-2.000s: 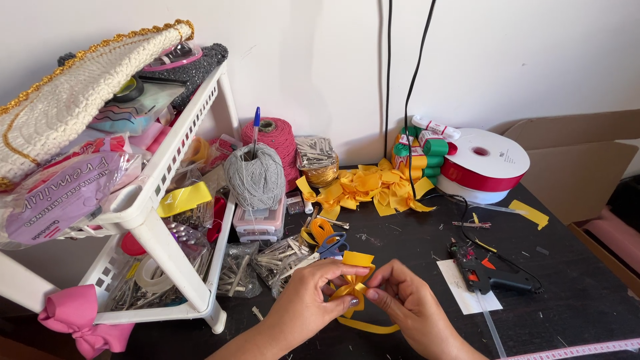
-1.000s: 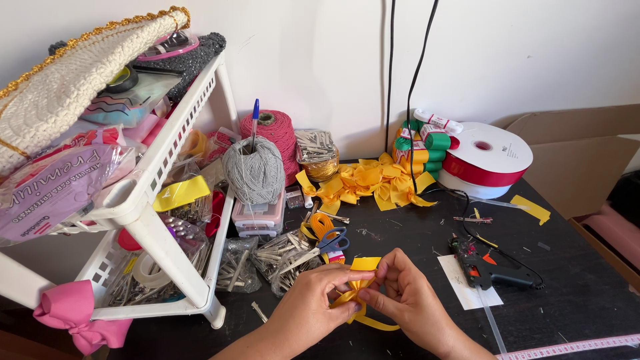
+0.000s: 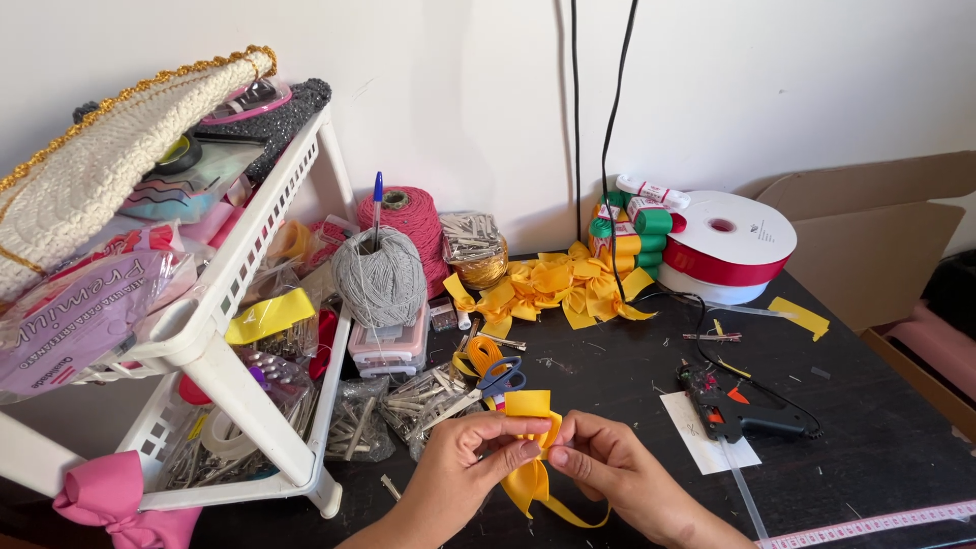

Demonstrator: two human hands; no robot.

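Near the front of the black table, a yellow ribbon bow [image 3: 528, 404] is pinched between both hands. My left hand [image 3: 476, 465] grips its middle with thumb and forefinger. The fingertips of my right hand [image 3: 602, 457] close on the bow's right side. Loops and a narrow yellow strip hang below the fingers. Blue-handled scissors [image 3: 501, 378] lie just behind my left hand, by a coil of orange-yellow ribbon [image 3: 484, 354]. Several finished-looking yellow bows [image 3: 560, 286] are heaped at the back.
A hot glue gun [image 3: 736, 415] rests on white paper [image 3: 705, 442] at right, its cord running back. Behind stand a red ribbon spool [image 3: 724, 259], ribbon rolls [image 3: 633, 236] and yarn balls [image 3: 381, 278]. A white plastic shelf [image 3: 252, 404] fills the left; a tape measure [image 3: 877, 522] crosses the front right.
Both hands stay at the bow while their fingers shift on it. The scissors, mostly hidden behind the hand in the oldest frame, show more plainly now.
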